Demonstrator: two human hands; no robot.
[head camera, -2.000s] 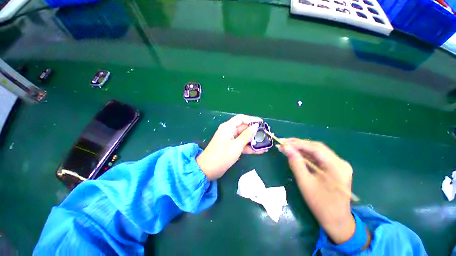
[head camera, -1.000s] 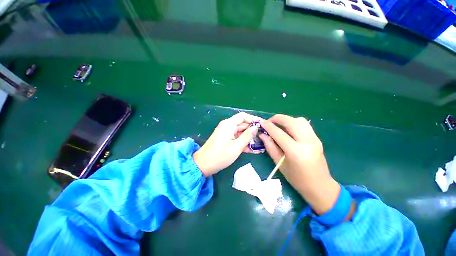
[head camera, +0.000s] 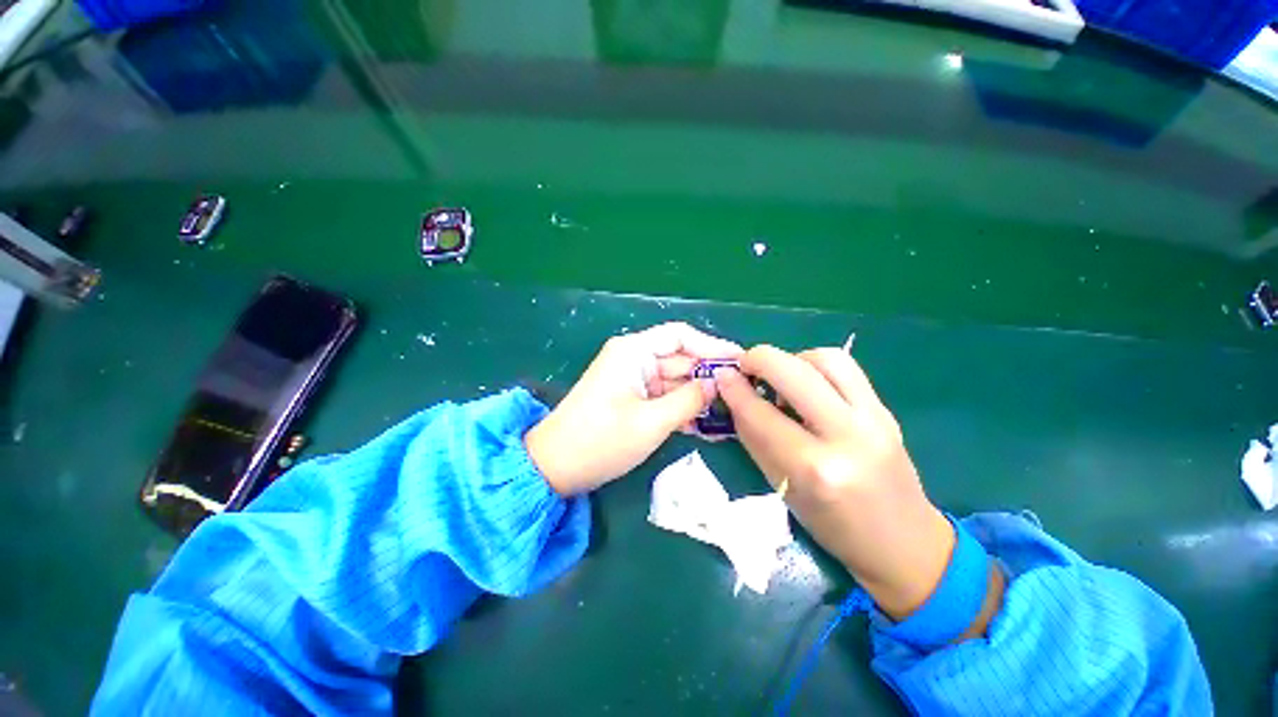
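Observation:
My left hand (head camera: 624, 406) grips a small dark smartwatch case (head camera: 716, 409) with a shiny rim, above the dark-green surface. My right hand (head camera: 841, 455) has its thumb and fingertips on the same case and partly covers it. A thin pale wooden stick (head camera: 849, 342) stays in my right hand; one end shows above the fingers and a short piece below the palm, the middle is hidden. A folded white wipe (head camera: 722, 521) lies just in front of my hands. A blue strap (head camera: 949, 588) is around my right wrist.
A large glossy black slab (head camera: 252, 399) lies at left. Other watch cases lie beyond, one at centre left (head camera: 447, 235), one farther left (head camera: 202, 219), one at the right edge (head camera: 1264, 304). Crumpled white wads (head camera: 1261, 469) lie at far right. A white tray (head camera: 1016, 14) and blue bin (head camera: 1170, 25) are at top right.
My right hand has gone from pointing the stick into the case to touching the case with its fingertips, the stick tucked in the hand. The cases beyond have shifted left in view.

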